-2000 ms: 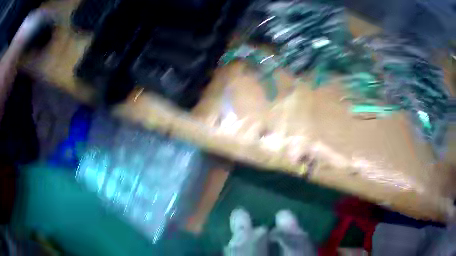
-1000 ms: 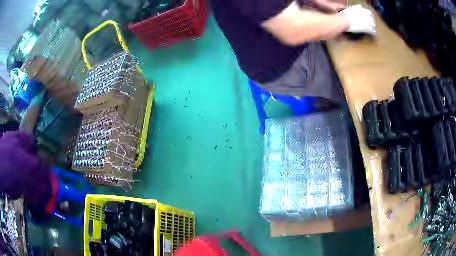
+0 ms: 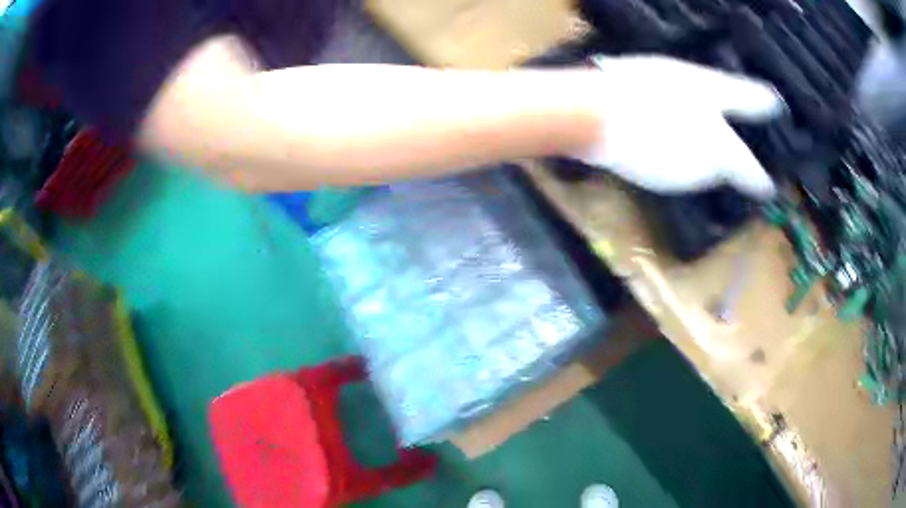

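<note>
Neither of my hands shows. Black plastic housings [image 3: 700,220] lie on the tan bench top [image 3: 685,288] at the upper right. Another worker's bare forearm [image 3: 397,124] crosses from the upper left, and the white-gloved hand [image 3: 661,124] is spread over the housings. Whether that hand grips one cannot be told. A loose heap of green circuit boards [image 3: 854,263] lies at the right, beside the housings. The picture is blurred.
A film-wrapped tray stack [image 3: 457,298] stands on brown cardboard [image 3: 522,412] left of the bench. A red stool [image 3: 268,442] stands on the green floor [image 3: 189,268]. A yellow-edged cart with cartons [image 3: 89,367] is at the left. White shoe tips [image 3: 599,496] show at the bottom.
The view has swung back toward the bench. The other worker's arm now reaches across to the housings. The yellow crate has left view, and the red stool shows more fully.
</note>
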